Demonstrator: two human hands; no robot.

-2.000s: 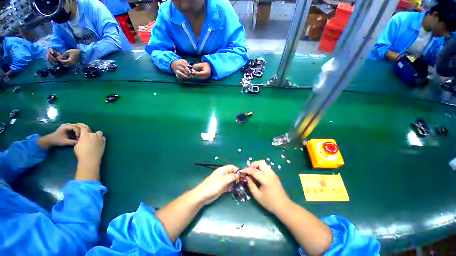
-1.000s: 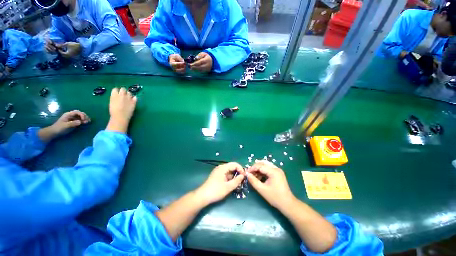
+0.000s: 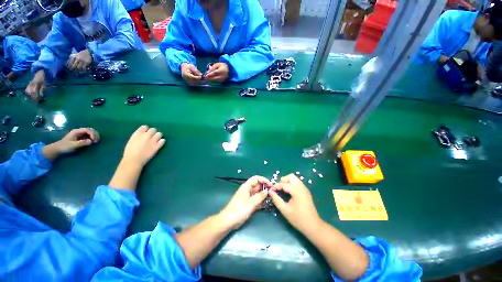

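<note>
My left hand (image 3: pixel 245 200) and my right hand (image 3: pixel 294 200) meet at the centre front, fingertips nearly touching. They pinch a small dark unit (image 3: pixel 269 206) with shiny edges; most of it is hidden by the fingers, and its lower part shows between the hands. Which finger bears on which part is too small to tell. Small white bits (image 3: pixel 310 181) lie scattered just beyond and to the right of my fingers. Thin black tweezers (image 3: pixel 229 179) lie on the green surface beyond my left hand.
A yellow emergency stop box (image 3: pixel 361 167) and a yellow card (image 3: pixel 360 205) lie at the right. A slanting metal post (image 3: pixel 374 82) stands behind. A dark unit (image 3: pixel 233 124) lies mid-belt. A worker's hands (image 3: pixel 144 145) rest at the left; others work opposite.
The units on the belt have shifted left. The left neighbour's hand has reached out to a unit and drawn back empty. A unit now lies on the belt before the opposite worker. My hands stay together.
</note>
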